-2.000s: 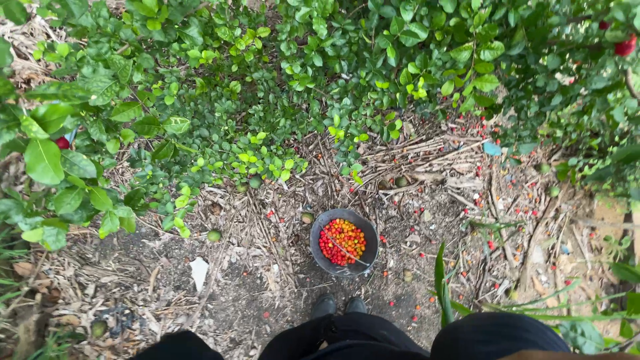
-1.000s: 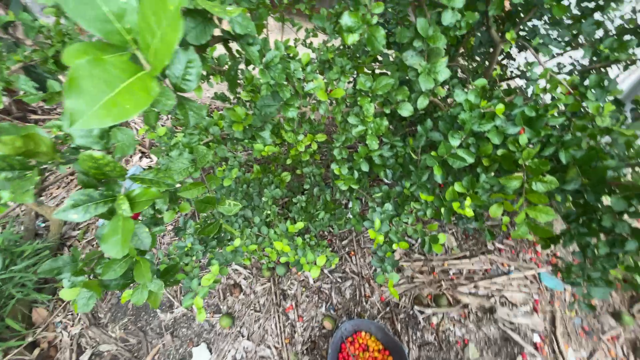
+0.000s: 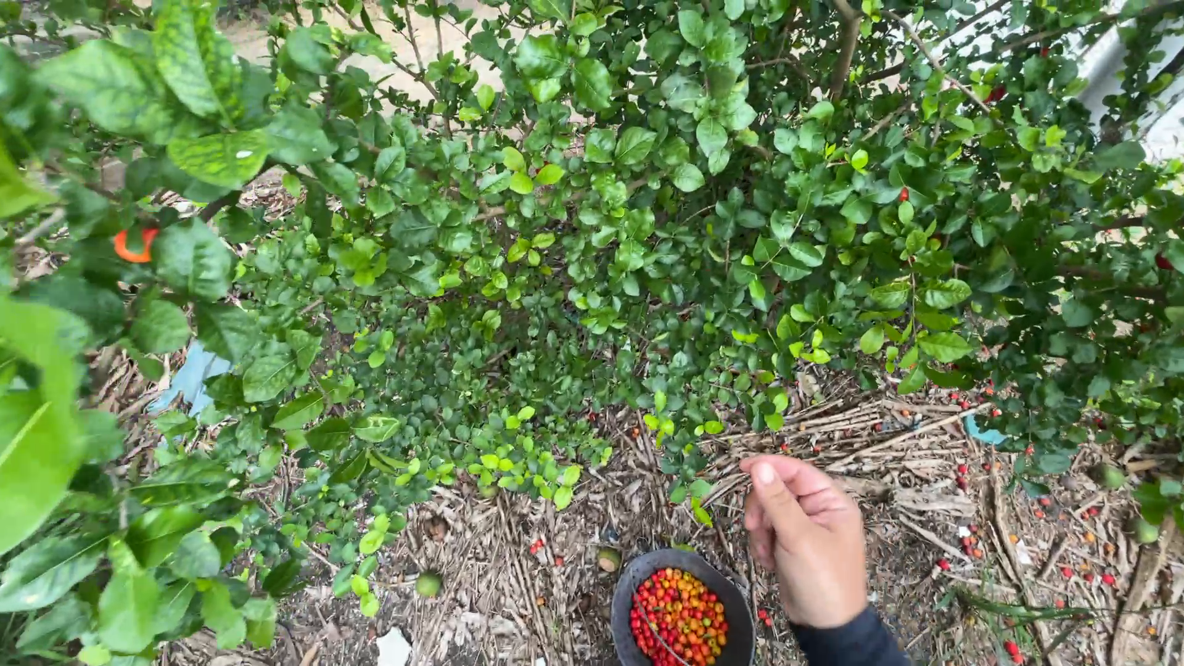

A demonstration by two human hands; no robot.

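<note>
My right hand [image 3: 809,536], in a dark sleeve, is raised at the lower middle right with its thumb and fingers curled together; whether something small is between the fingertips cannot be told. Below and left of it, a dark bucket [image 3: 635,592] stands on the ground, holding red and orange berries [image 3: 680,615]. Leafy green branches of a bush [image 3: 601,268] fill the upper part of the view, above the hand. A red berry [image 3: 904,194] hangs among the leaves at the upper right. My left hand is out of view.
Fallen red berries [image 3: 962,481] lie among dry stalks and wood chips at the right. Green round fruit [image 3: 428,584] and a white scrap [image 3: 393,647] are on the ground at the lower left. Close leaves [image 3: 37,416] hang at the left edge.
My right hand has come into view at the lower right. The view has tilted up from the bucket and my feet toward the bush.
</note>
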